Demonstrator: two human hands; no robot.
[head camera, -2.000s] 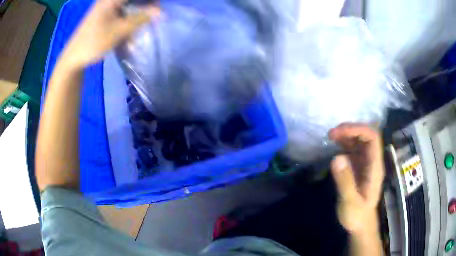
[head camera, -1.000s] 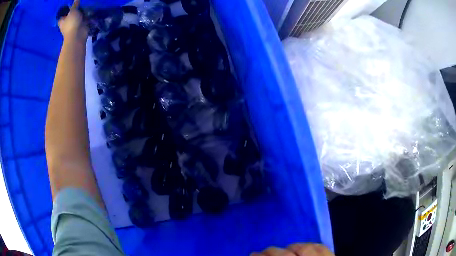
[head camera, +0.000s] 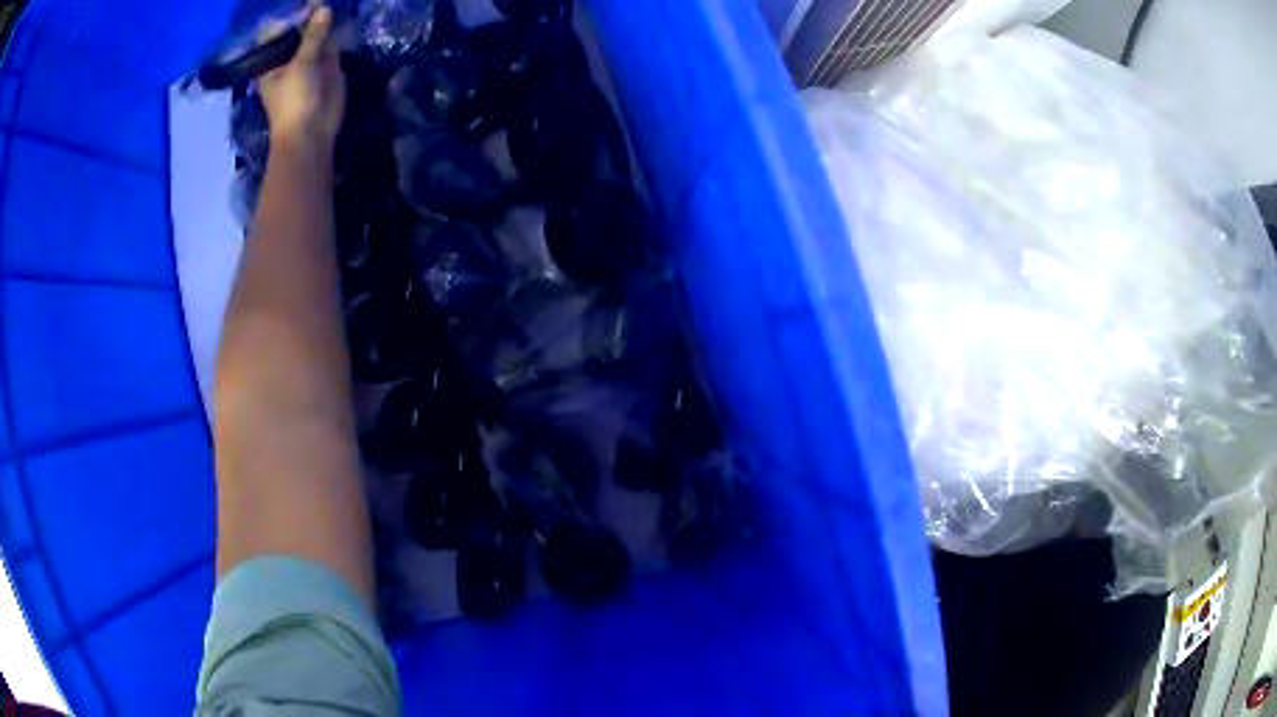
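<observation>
My left hand (head camera: 305, 87) reaches into the far left of the large blue bin (head camera: 826, 378) and grips a dark headphone (head camera: 255, 59) that seems to be in a clear bag. Rows of black headphones (head camera: 585, 560), many in clear poly bags, lie in the bin on a white divider sheet (head camera: 205, 231). My forearm hides part of the left row. My right hand is not in view.
A big crumpled heap of clear poly bags (head camera: 1036, 266) is right of the bin. A grey vented housing (head camera: 875, 39) stands behind it. The test box edge with a red button (head camera: 1259, 692) is at the lower right.
My left hand has moved a little right and down with the headphone, which is now tilted. The divider sheet shows more at the left. My right hand has left the bottom edge of the view.
</observation>
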